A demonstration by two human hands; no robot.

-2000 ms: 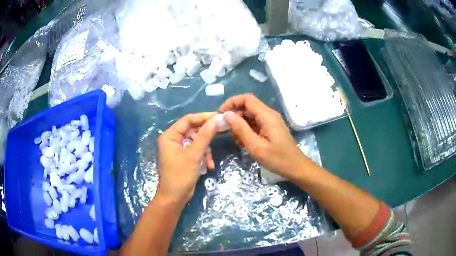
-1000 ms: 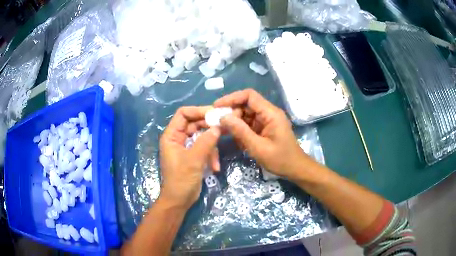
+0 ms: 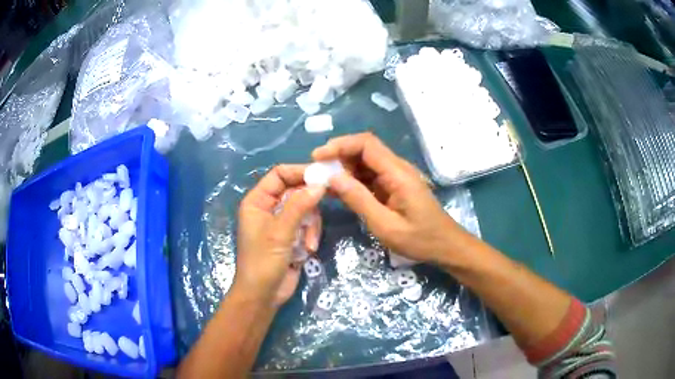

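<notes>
A small white rounded plastic piece is held between the fingertips of both hands, above the clear plastic sheet. My left hand pinches its left side with thumb and forefinger, and more translucent shells show inside its curled fingers. My right hand pinches its right side with thumb and forefinger. The inner faces of the piece are hidden. Several white discs with dark holes lie on the sheet below the hands. Both hands are bare.
A blue bin with white capsules stands left. A bag of loose translucent shells lies beyond the hands. A clear tub of white parts, a thin stick, a phone and ribbed clear trays lie right.
The left fingers have opened slightly, showing more shells in the palm. Both hands still hold a white piece near the same spot, now at a slightly different angle.
</notes>
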